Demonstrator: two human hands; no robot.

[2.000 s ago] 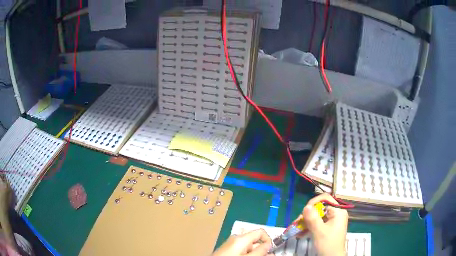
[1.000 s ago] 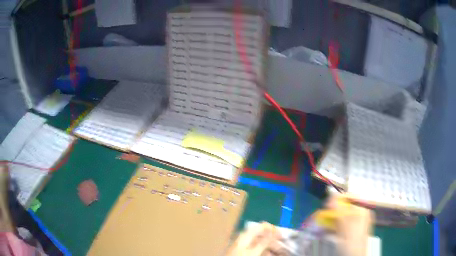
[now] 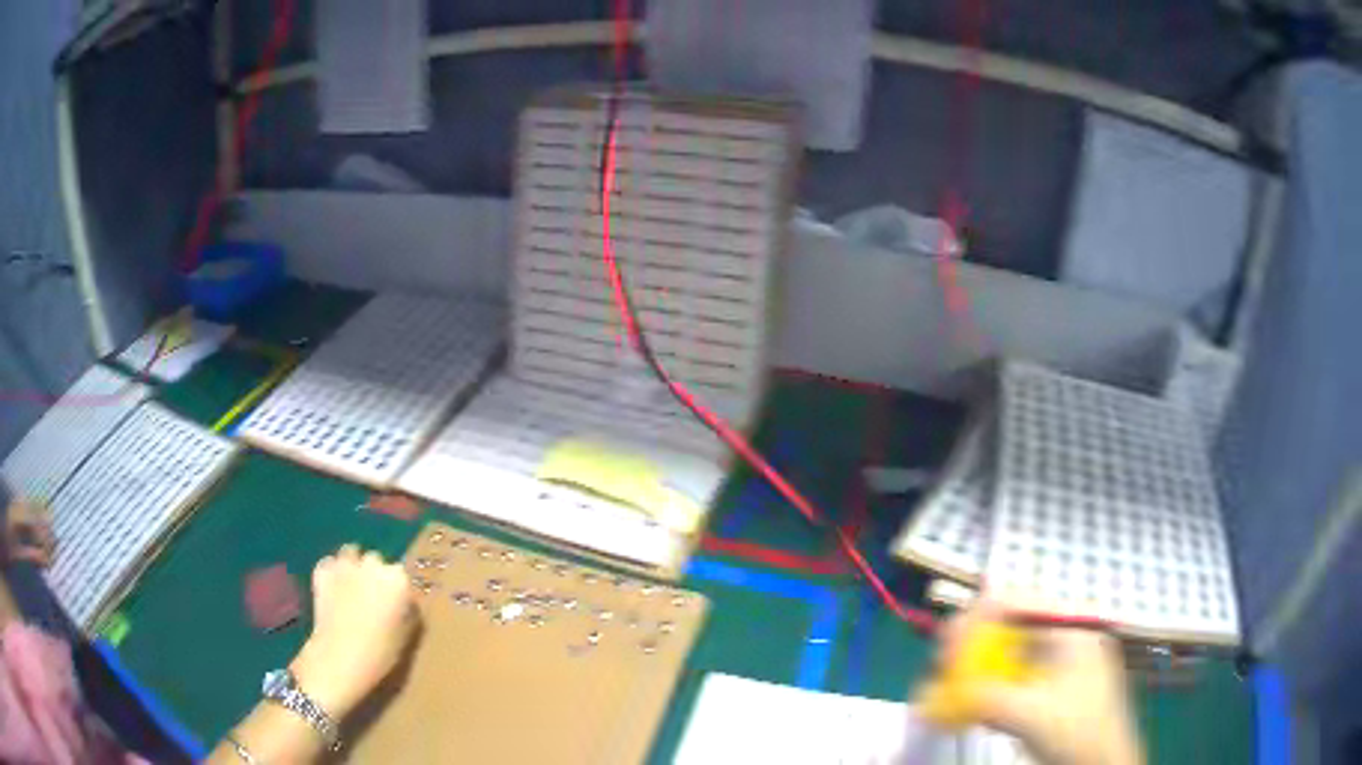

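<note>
My left hand (image 3: 359,613), with a silvery watch at the wrist, is over the far left corner of the brown board (image 3: 523,702). Its fingers are curled together; whether they hold a small part cannot be seen. Small shiny components (image 3: 598,601) lie scattered on the board's far half. My right hand (image 3: 1046,688), blurred, is closed around the yellow wired hand tool (image 3: 978,673) at the lower right. The tool's tip is too blurred to make out. The white slotted board (image 3: 777,725) lies flat below and left of it, partly cut off by the bottom edge.
The red-and-black lead (image 3: 762,466) hangs from above to the tool. A right tray stack (image 3: 1113,508), upright tray (image 3: 650,254), flat tray with yellow slip (image 3: 605,475) and left trays (image 3: 374,381) surround the work. A reddish-brown scrap (image 3: 274,598) lies left. Another person's pink sleeve (image 3: 45,688) shows.
My left hand has moved left from the white slotted board to the brown board's far left corner. My right hand has shifted slightly right with the tool. The view has shifted.
</note>
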